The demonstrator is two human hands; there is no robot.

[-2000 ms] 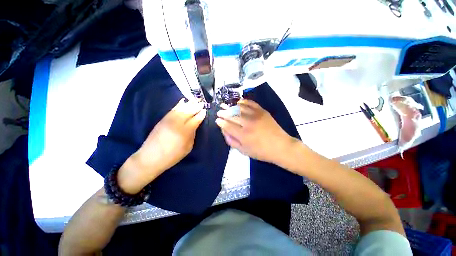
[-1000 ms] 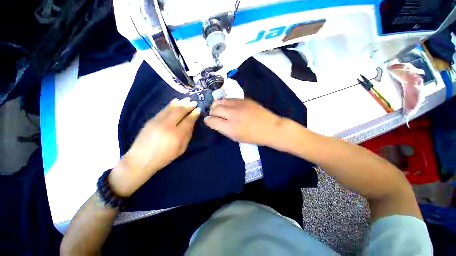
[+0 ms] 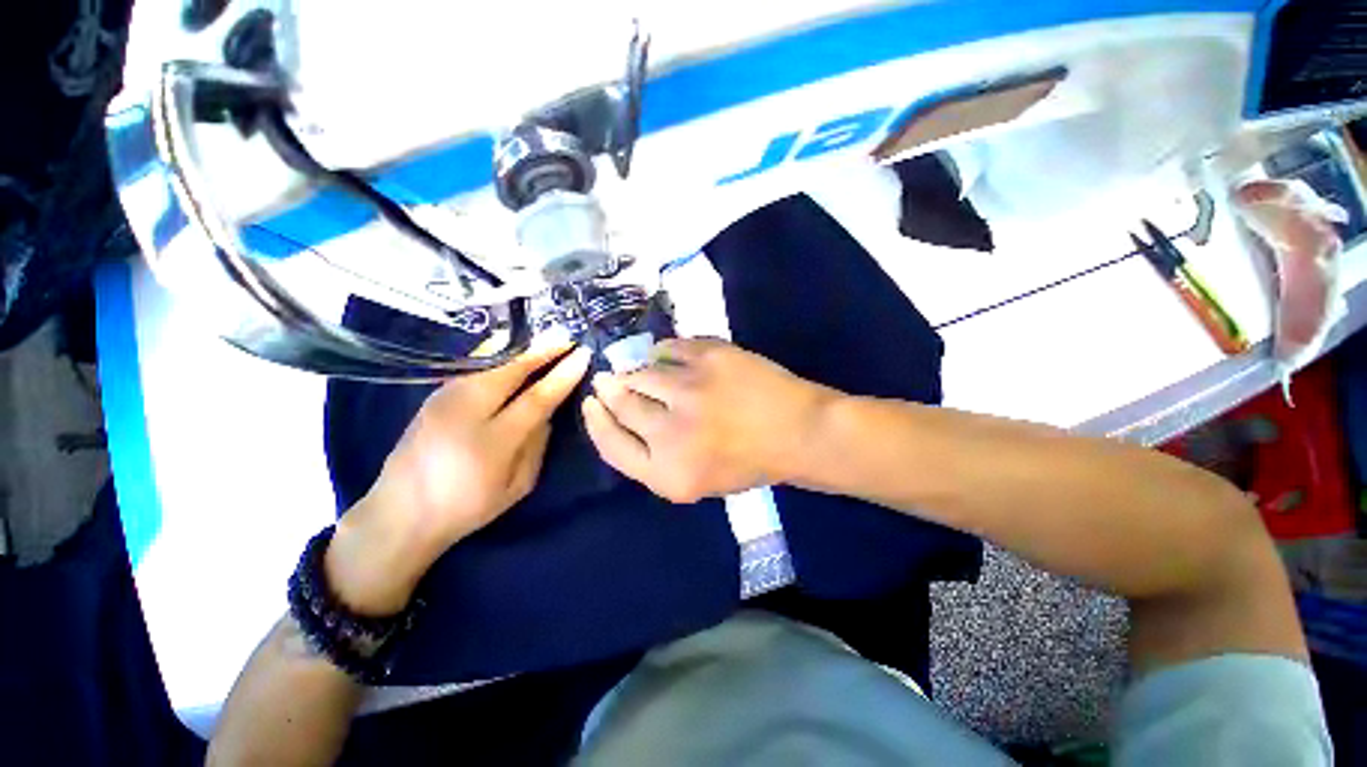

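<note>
A dark navy garment panel (image 3: 600, 562) lies on the white machine table under the machine head. A second dark piece (image 3: 825, 300) lies to its right, with a strip of white table between them. My left hand (image 3: 465, 450), with a dark bead bracelet at the wrist, has its fingertips on the panel at the left of the presser foot area. My right hand (image 3: 697, 412) has curled fingers pinching the cloth just right of it. A whitish covering shows on a right fingertip. The needle and the seam edge are hidden among metal parts and fingers.
The white machine head (image 3: 405, 83) with its curved chrome bar (image 3: 248, 307) stands over the hands. Thread snips (image 3: 1192, 292), a pinkish scrap (image 3: 1301, 277) and a dark scrap (image 3: 942, 205) lie right. Black plastic shows upper left.
The view has shifted closer to the machine head. The panel sits lower and flatter, and its lower left corner is spread out. Both hands stay at the presser foot area.
</note>
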